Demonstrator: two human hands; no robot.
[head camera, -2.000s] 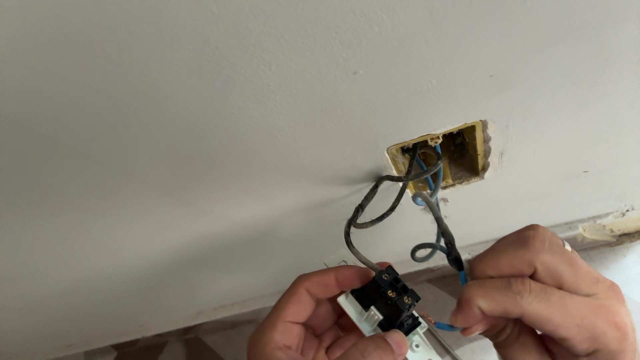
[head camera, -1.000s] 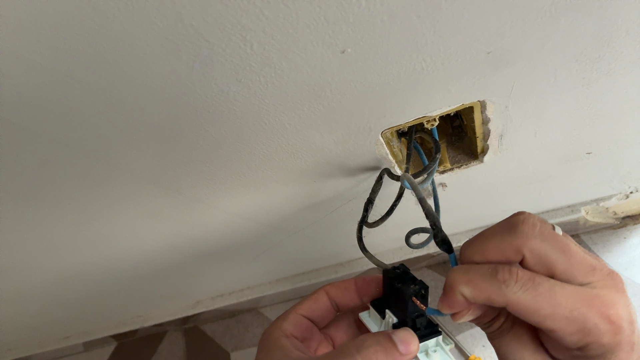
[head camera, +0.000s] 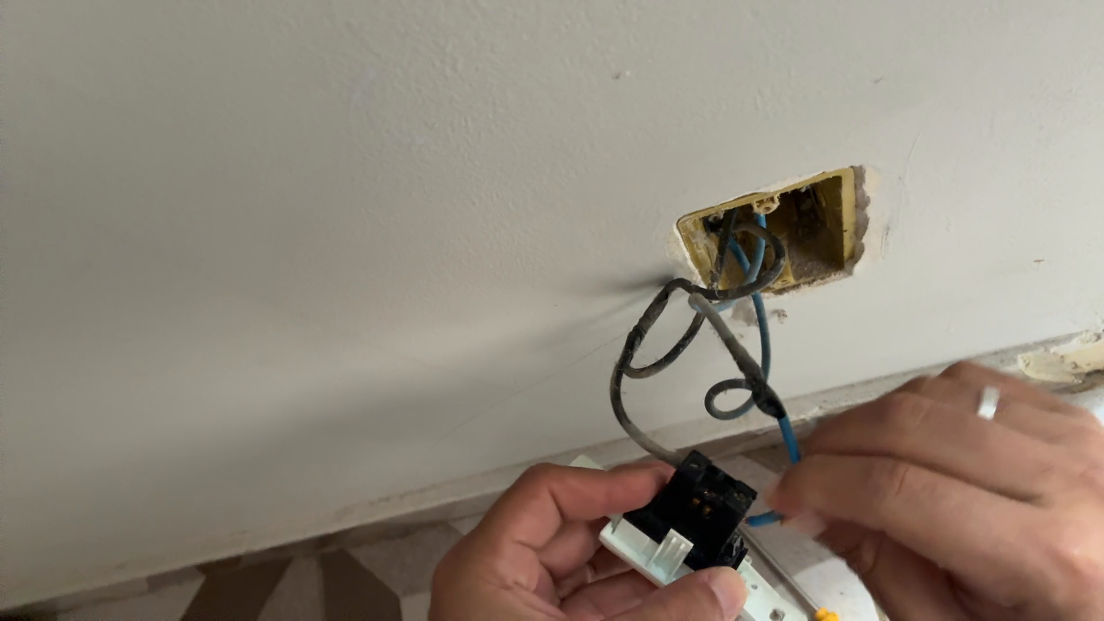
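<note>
My left hand (head camera: 569, 543) grips an electrical outlet module, a black body (head camera: 694, 509) on a white plastic mounting frame (head camera: 660, 548). A dark grey wire (head camera: 617, 392) runs into the top of the black body. In my right hand (head camera: 957, 483), thumb and fingers pinch a blue wire (head camera: 791, 442); its end points at the module's right side, and whether it is inserted cannot be told. A screwdriver with a thin metal shaft (head camera: 780, 573) and a yellow handle (head camera: 825, 614) lies beside the frame, partly hidden. The wires come from a yellow wall box (head camera: 849, 224).
Chipped plaster (head camera: 862, 211) edges the box opening in the pale wall (head camera: 345, 216). Looped, taped wires hang between wall and hands. A baseboard ledge (head camera: 285, 526) runs along the wall's foot, with broken plaster (head camera: 1065, 355) at the right. Below is a patterned floor (head camera: 293, 578).
The module has tilted in my left hand since one second ago. Bare copper at the blue wire's end showed beside the module then; it is not visible now.
</note>
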